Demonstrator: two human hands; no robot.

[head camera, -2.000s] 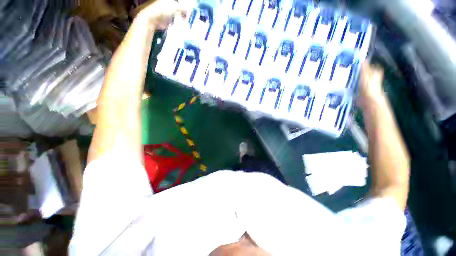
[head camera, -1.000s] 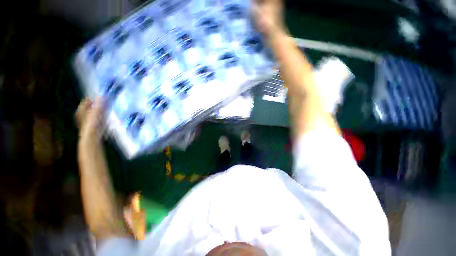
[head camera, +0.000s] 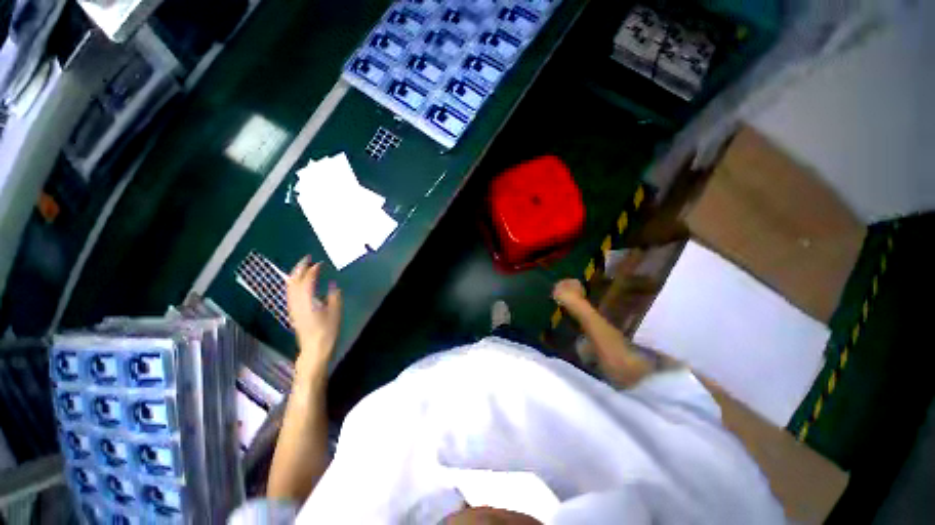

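Observation:
My left hand (head camera: pixel 316 306) is over the bench edge with its fingers apart and nothing visible in it. It is beside a sheet with a grid of small dark rectangles (head camera: pixel 265 286); whether it touches the sheet is unclear. My right hand (head camera: pixel 570 293) is small and away from the bench, over the floor, its fingers seemingly curled; I cannot tell if it holds anything. A tray of blue-white modules (head camera: pixel 425 68) lies on the green bench at the top. A stack of filled trays (head camera: pixel 115 415) stands at the lower left.
Loose white sheets (head camera: pixel 342 210) and a smaller dark-grid sheet (head camera: pixel 383 144) lie on the bench (head camera: pixel 384 292). A red stool (head camera: pixel 536 201) stands on the floor near yellow-black tape. Cardboard boxes (head camera: pixel 784 220) and a white board (head camera: pixel 733 330) are at the right.
Both hands were holding a filled tray in the air; neither holds one now. The view has turned, my left hand is over the bench and my right hand hangs lower, away from it.

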